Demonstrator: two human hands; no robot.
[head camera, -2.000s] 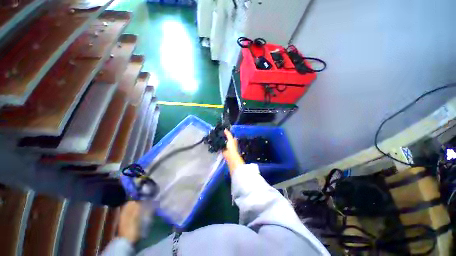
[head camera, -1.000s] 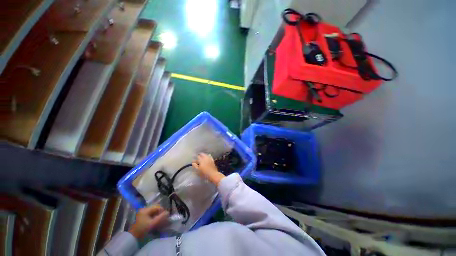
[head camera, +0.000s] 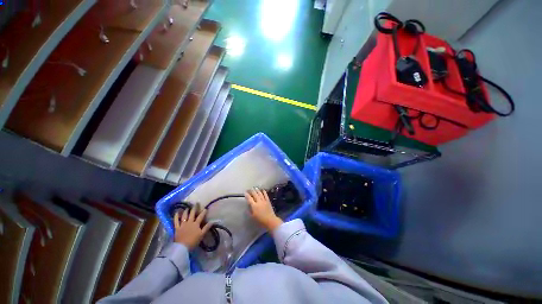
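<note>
A blue crate (head camera: 209, 160) stands in front of me, lined with a pale sheet (head camera: 249, 166). Black adapters (head camera: 284, 196) lie bunched at its right end. A black cable (head camera: 224, 196) runs left from them to loops (head camera: 209, 238) at the crate's left end. My left hand (head camera: 191, 228) lies on the loops with fingers spread. My right hand (head camera: 261, 208) lies at the left edge of the adapters, fingers slightly apart; it partly hides them and the cable's start. Neither hand visibly grips anything.
A second blue crate (head camera: 386, 202) holding small black parts stands at the right. A red box (head camera: 380, 89) with adapters and cords on top sits on a black wire stand (head camera: 368, 148) behind it. Shelves with brown boards (head camera: 160, 124) flank the left. A yellow line (head camera: 273, 97) crosses the green floor.
The adapters, first held over the crate's edge by my right hand, now lie inside. My left hand has moved onto the cable loops, which lie further left. The view has shifted.
</note>
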